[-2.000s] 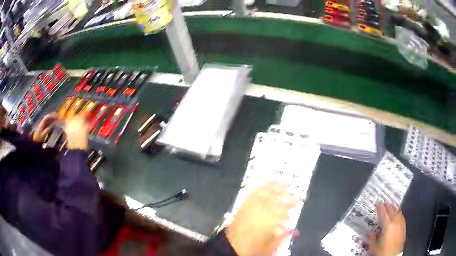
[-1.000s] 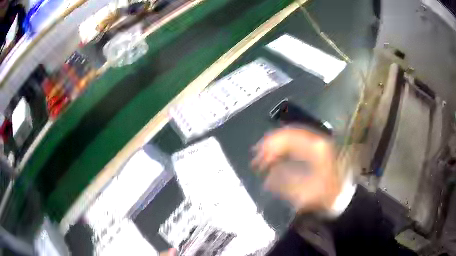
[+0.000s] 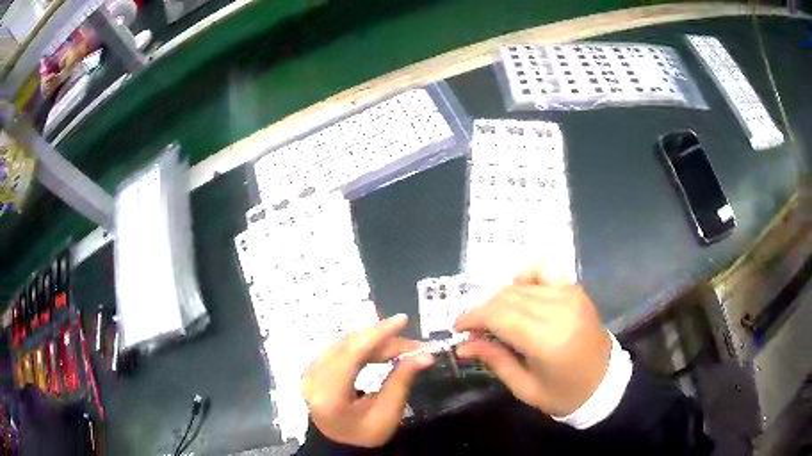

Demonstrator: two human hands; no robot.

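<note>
My left hand point(image 3: 361, 381) and my right hand point(image 3: 534, 347) are close together at the lower middle, both pinching a small white PCB strip point(image 3: 438, 344) seen nearly edge-on. A flat white piece with dark marks point(image 3: 434, 298) shows just behind the fingers; whether it joins the held strip I cannot tell. A left column of white PCB panels point(image 3: 307, 276) lies beyond and left of my left hand. A right column of PCB panels point(image 3: 519, 196) lies beyond my right hand, which covers its near end.
Bagged board stacks lie behind point(image 3: 365, 138) and at left point(image 3: 153, 249). A bagged dark-dotted board pack point(image 3: 601, 76), narrow board strip point(image 3: 734, 89) and smartphone point(image 3: 699, 185) lie at right. A cable point(image 3: 194, 411) and red tools point(image 3: 67, 361) are at left. The green belt point(image 3: 258, 76) runs behind.
The view has swung right, then back. My right hand has left the phone area and come beside my left hand. Both hands now hold the strip.
</note>
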